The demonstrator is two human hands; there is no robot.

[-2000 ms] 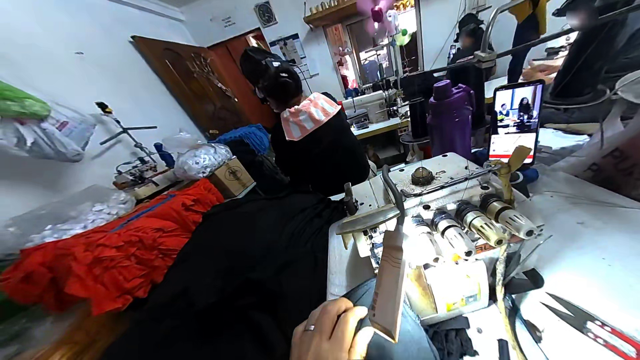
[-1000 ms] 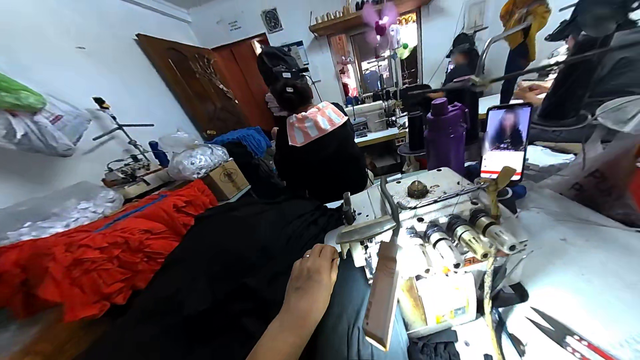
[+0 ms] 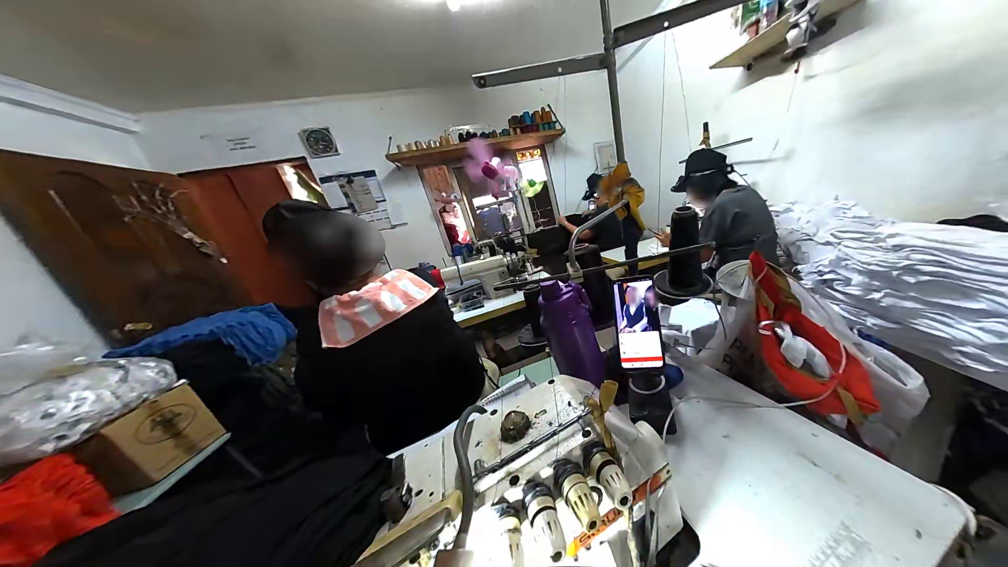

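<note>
Neither of my hands shows in the view now. Closest to me at the bottom centre is the white head of an industrial sewing machine (image 3: 492,441), with a row of several thread tension knobs (image 3: 579,494) along its front. A curved dark metal arm (image 3: 463,472) rises at its left side. Black fabric (image 3: 291,512) lies heaped against the machine's left. Behind the machine stand a purple flask (image 3: 572,331) and a phone (image 3: 639,323) upright on a stand, its screen lit.
A seated person in black (image 3: 386,378) is just ahead; others work farther back. At left lie a cardboard box (image 3: 161,433), red fabric (image 3: 51,500) and blue fabric (image 3: 213,335). The white table (image 3: 795,465) extends right, below bags (image 3: 811,346) and a white fabric pile (image 3: 906,276).
The view has tilted up and turned right. A hand, seen earlier by the machine's left side, is out of view, and so are the scissors that lay on the table.
</note>
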